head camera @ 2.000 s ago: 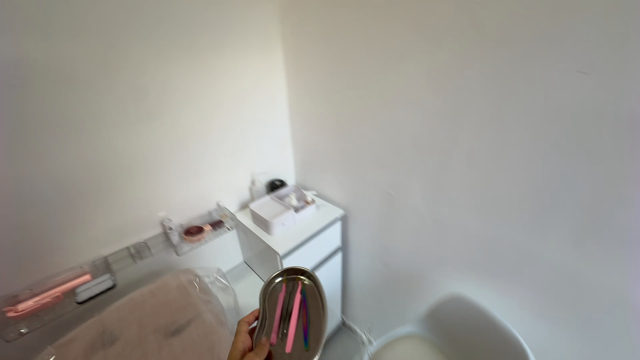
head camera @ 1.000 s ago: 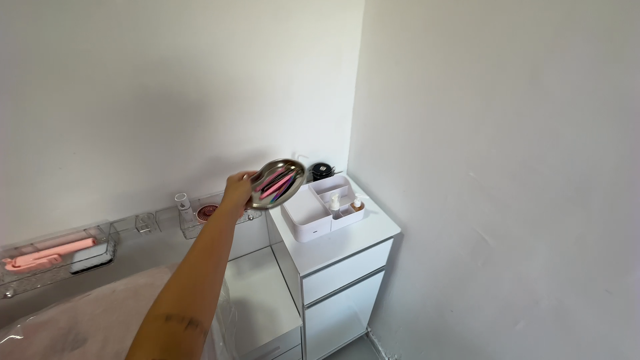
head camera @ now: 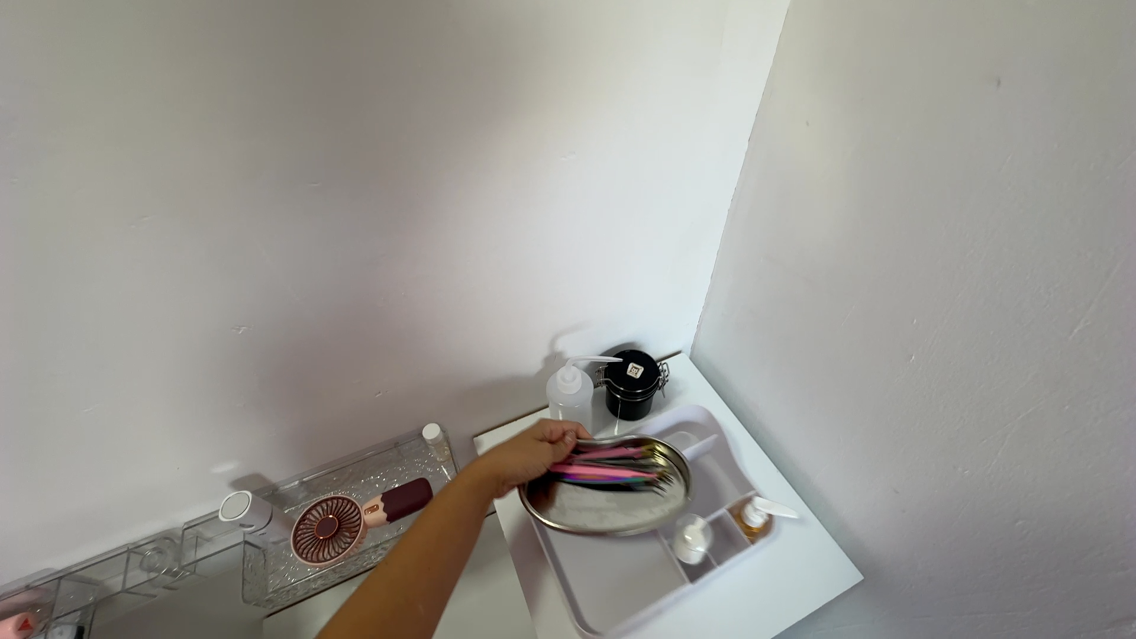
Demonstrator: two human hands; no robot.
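Observation:
My left hand [head camera: 537, 457] reaches in from the bottom edge and grips the left rim of a kidney-shaped metal tray [head camera: 612, 515]. Several slim tweezers [head camera: 612, 470], pink, dark and multicoloured, lie in the tray, blurred at their tips. The tray is held over a white divided organizer [head camera: 612, 577] on a white cabinet and hides part of it. A small clear bottle with a white top [head camera: 692, 539] and an amber pump bottle [head camera: 754, 517] stand in the organizer's compartments. My right hand is out of view.
Behind the tray stand a translucent squeeze bottle [head camera: 570, 395] and a black clamp-lid jar [head camera: 632, 386] near the wall corner. Left of the cabinet [head camera: 799, 577], a clear acrylic shelf [head camera: 355, 470] holds a handheld fan [head camera: 328, 530] and white-capped containers.
My left hand has carried the metal tray from low in front of the cabinet up to it, and now holds it over the organizer. The view has come much closer to the cabinet.

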